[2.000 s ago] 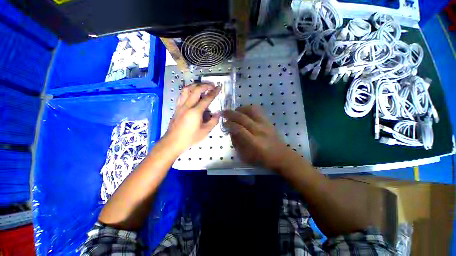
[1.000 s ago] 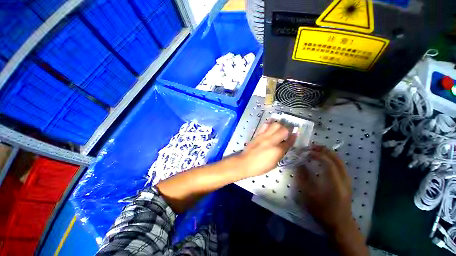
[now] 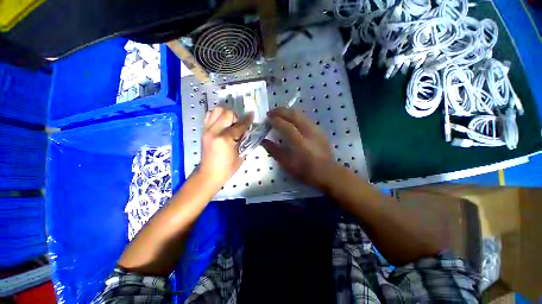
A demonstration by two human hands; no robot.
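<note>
A white marking fixture (image 3: 255, 94) lies on the perforated metal plate (image 3: 321, 119), in the middle of the head view. A coiled white cable (image 3: 254, 140) is between my hands at the fixture's near edge. One plug (image 3: 293, 101) sticks out beyond my right fingers. My left hand (image 3: 221, 139) holds the coil's left side, with fingertips at the fixture. My right hand (image 3: 299, 145), slightly blurred, has its fingertips at the coil's right side. The fingers hide the cable's other end.
Coiled cables (image 3: 437, 41) lie on the green mat (image 3: 386, 136) at right. A lined blue bin (image 3: 89, 190) with cables is at left, a small blue bin (image 3: 83, 74) with white pieces behind it. A round black grille (image 3: 227, 48) is behind the plate. An open cardboard box (image 3: 505, 237) is low right.
The view has swung back from the left bins to the plate. Both hands remain at the cable and fixture, and more of the fixture's far part now shows than two seconds ago.
</note>
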